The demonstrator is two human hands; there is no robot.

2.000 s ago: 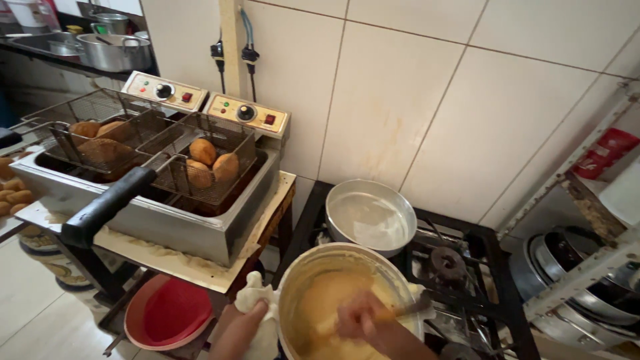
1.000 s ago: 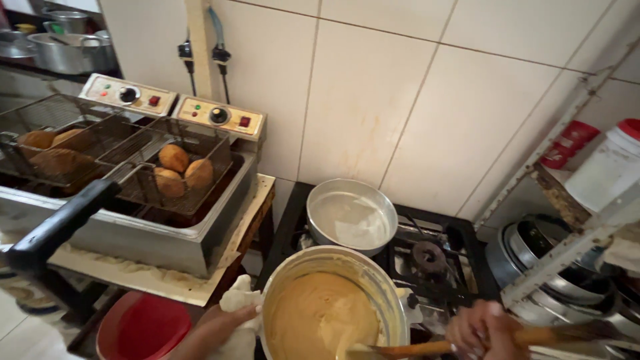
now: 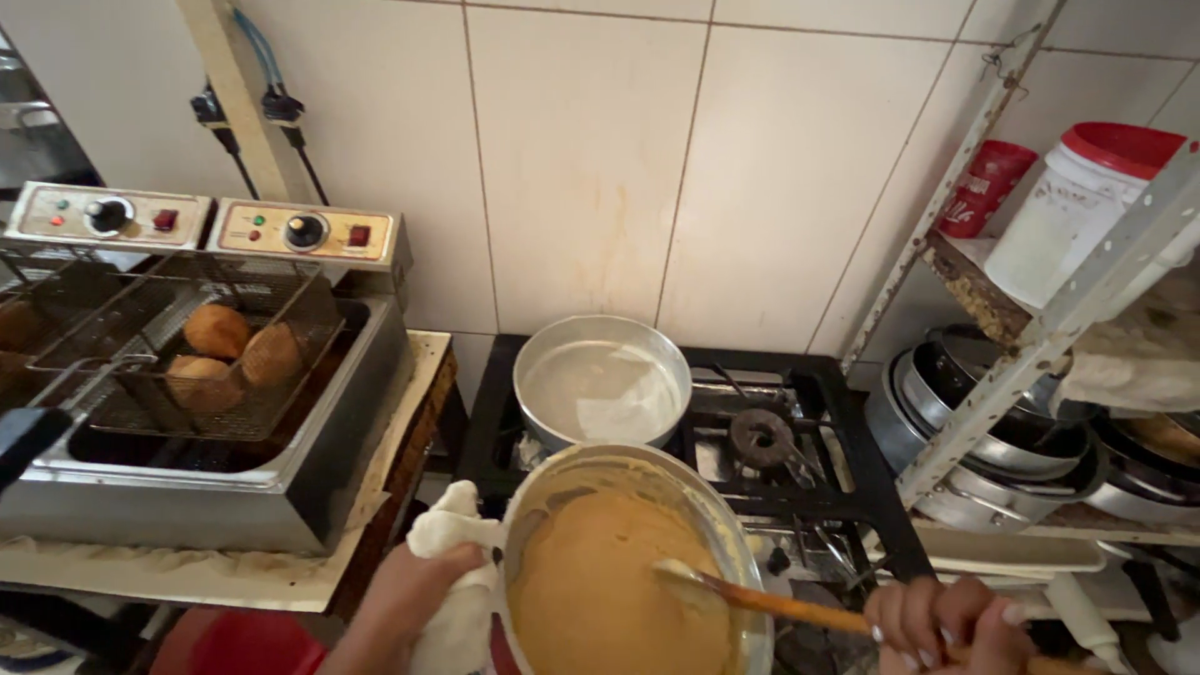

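Observation:
My left hand (image 3: 408, 600) grips a white cloth (image 3: 457, 581) against the left side of a large metal pot (image 3: 755, 600). Thick yellow-orange batter or dough (image 3: 609, 581) covers the pot's bottom, with smears up the inner wall. My right hand (image 3: 947, 623) is closed around the handle of a wooden spoon (image 3: 797, 607), to the right of the pot; the spoon's coated end rests in the mixture. Behind the pot, a round aluminium pan (image 3: 600, 328) with clear liquid stands on the black gas stove (image 3: 848, 450).
At left, a steel double deep fryer (image 3: 328, 506) has wire baskets (image 3: 300, 375) with browned fried pieces (image 3: 216, 330). A red basin (image 3: 244, 642) sits below. At right, a metal shelf (image 3: 1031, 356) holds stacked pots (image 3: 984, 497) and a white bucket (image 3: 1059, 225). Tiled wall (image 3: 581, 141) lies behind.
My right hand was over the pot two seconds ago and is now to its right, still on the spoon. The left hand stays at the pot's left side with the cloth. The view has shifted right.

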